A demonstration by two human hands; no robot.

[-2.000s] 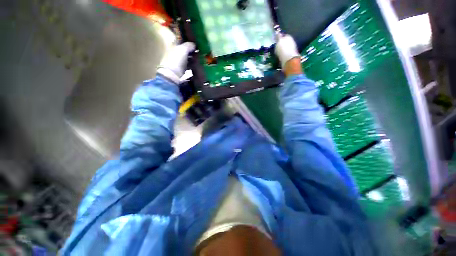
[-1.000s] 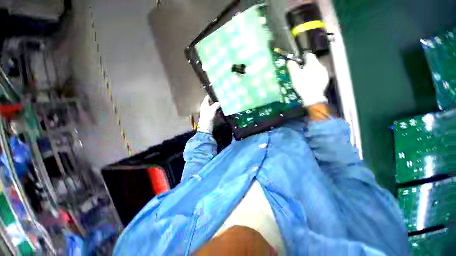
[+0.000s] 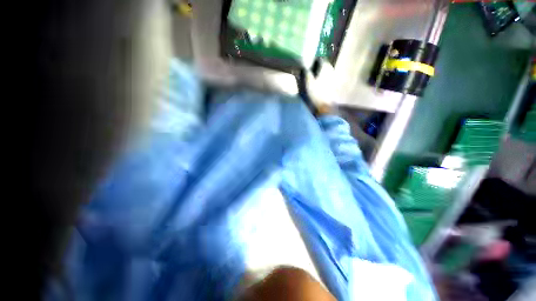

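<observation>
The black fixture (image 3: 264,57) with a pale green cover sheet (image 3: 275,26) is at the top centre, cut off by the picture's top edge. Green board shows along its right side. My right hand (image 3: 322,87), in a white glove, is at its lower right corner and grips it there; the fingers are blurred. A large, blurred, pale shape fills the left side, very close to the camera; it may be my left hand, but its fingers cannot be made out.
A black cylinder holder (image 3: 406,67) with a yellow band sits on the pale rail right of the fixture. Beyond it runs the green conveyor belt (image 3: 438,114) with green boards (image 3: 432,183) at the lower right. Dark, blurred items lie past the belt.
The fixture has moved up in the picture, partly out of view. My left hand no longer shows at its left edge. A blurred pale shape now covers the left side; the black bin is no longer visible.
</observation>
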